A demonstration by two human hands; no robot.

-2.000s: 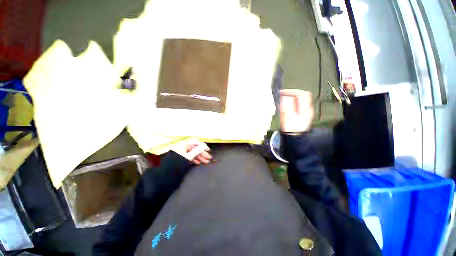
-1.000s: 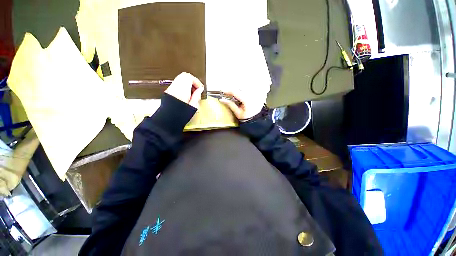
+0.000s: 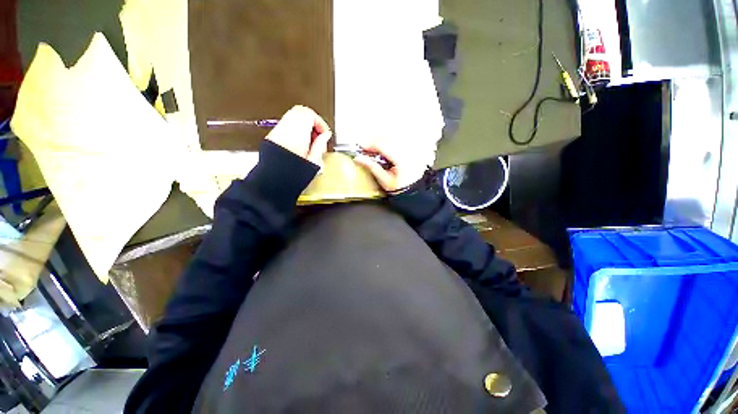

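A stack of yellow panels (image 3: 388,81), glaring to white, lies on the bench in front of me. The top one has a brown pocket lining (image 3: 260,65) with a pale zipper line (image 3: 243,123) near its lower edge. My left hand (image 3: 301,132) rests at the lining's lower right corner, fingertips pinched together; whether a thread is between them is too small to tell. My right hand (image 3: 385,167) holds small silver thread snips (image 3: 349,149), blades pointing left toward my left fingertips. The panel's near edge curves down yellow against my apron.
Another yellow panel (image 3: 93,154) hangs over the left bench edge above a plastic-lined carton (image 3: 154,279). A yellow-handled corded tool (image 3: 569,84) and red-and-white can (image 3: 596,61) lie right. A round bin (image 3: 477,182) and blue crate (image 3: 663,323) stand below, right.
Two seconds ago my hands were apart at the stack's edges. They have since come together at the lining's lower right corner. Over the last second they have barely moved; the view has shifted slightly.
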